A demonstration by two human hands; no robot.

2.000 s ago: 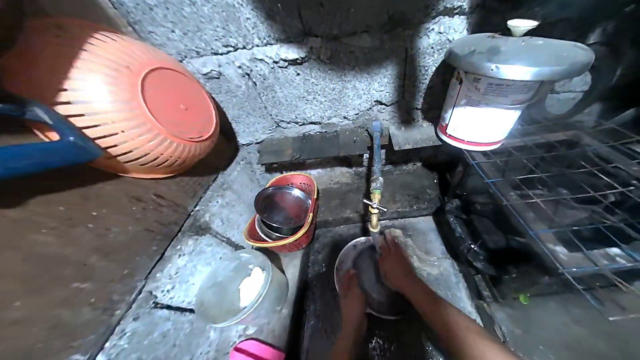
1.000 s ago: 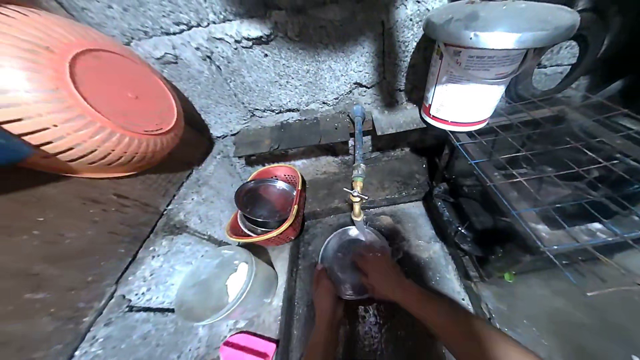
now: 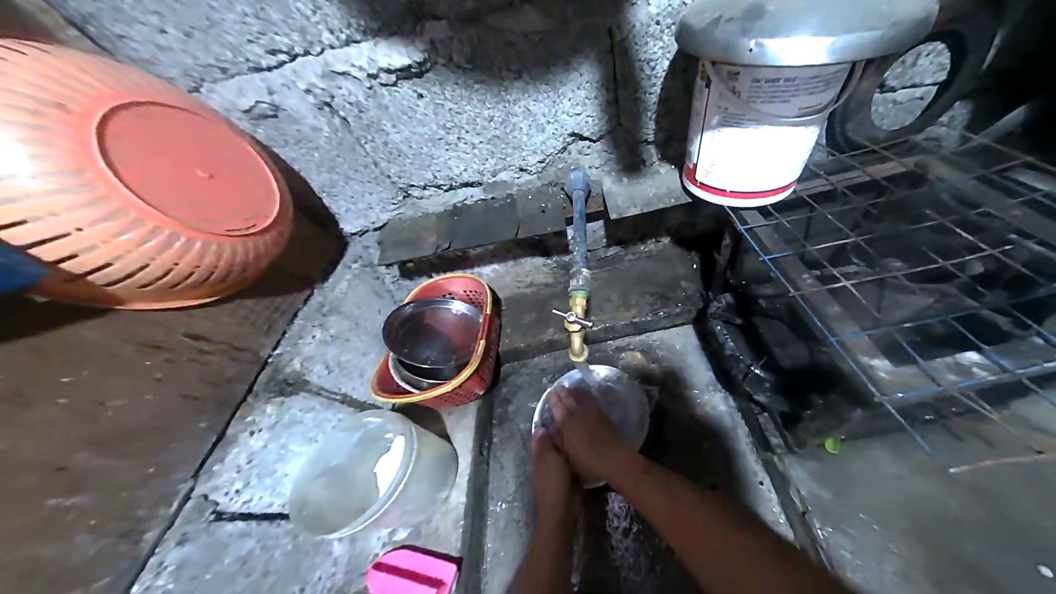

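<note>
A round metal bowl (image 3: 623, 396) lies tilted beneath a brass tap (image 3: 577, 330), and water runs from the tap into it. My left hand (image 3: 549, 458) grips the bowl's left rim. Inside the bowl, my right hand (image 3: 584, 429) presses on its inner surface with bent fingers; whether it holds anything is hidden. Left of the tap stands a red plastic basket (image 3: 487, 363) with a yellow rim, holding metal bowls (image 3: 433, 332). A translucent plastic tub (image 3: 375, 474) with something white in it is nearer, beside a pink plastic object (image 3: 412, 571).
An orange plastic colander (image 3: 190, 169) leans upside down at the left on a brown surface (image 3: 99, 412). At the right, a lidded white bucket (image 3: 755, 124) stands by a wire grill grate (image 3: 891, 272). A rough block wall (image 3: 495, 91) rises behind the tap.
The bowl has tilted and shifted under the tap, and my right hand has moved across its inside toward the left rim. The view has shifted somewhat.
</note>
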